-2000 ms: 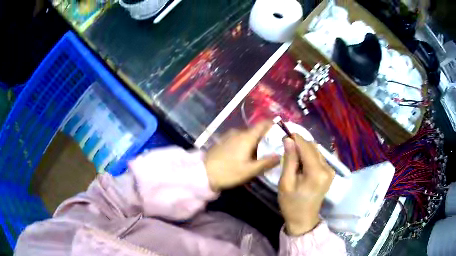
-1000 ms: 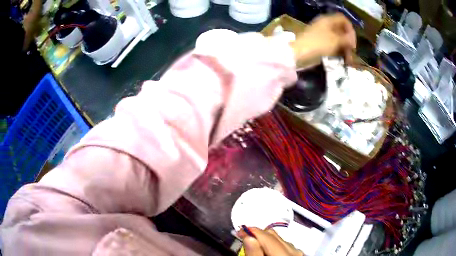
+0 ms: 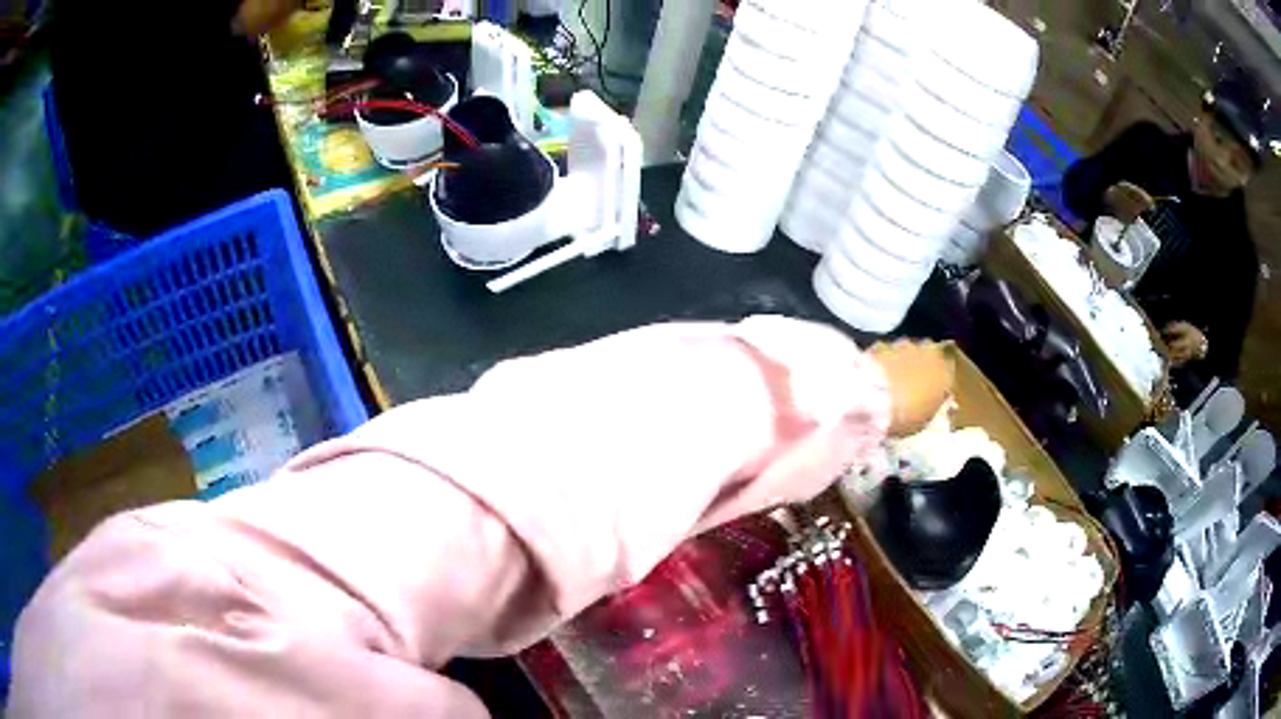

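My left hand (image 3: 916, 382) reaches in a pink sleeve to the far left corner of a cardboard carton (image 3: 899, 573). Its fingers are partly hidden, so I cannot tell whether it holds anything. The carton holds small white plastic parts (image 3: 1061, 562) and a glossy black inner shell (image 3: 941, 523) with a curved cut-out, lying on top. A bundle of red and dark wire leads (image 3: 850, 632) with white plugs lies beside the carton's near side. My right hand is out of the picture.
Tall columns of stacked white housings (image 3: 920, 162) stand behind my hand. Two white units with black domes (image 3: 492, 183) stand at the back left. A blue crate (image 3: 288, 281) is at left. White brackets (image 3: 1208, 562) and another person (image 3: 1215, 183) are at right.
The view has swung up, showing the stacks and far bench. My left hand has shifted from above the carton to its far left corner. My right hand and the white housing beside it have left the picture.
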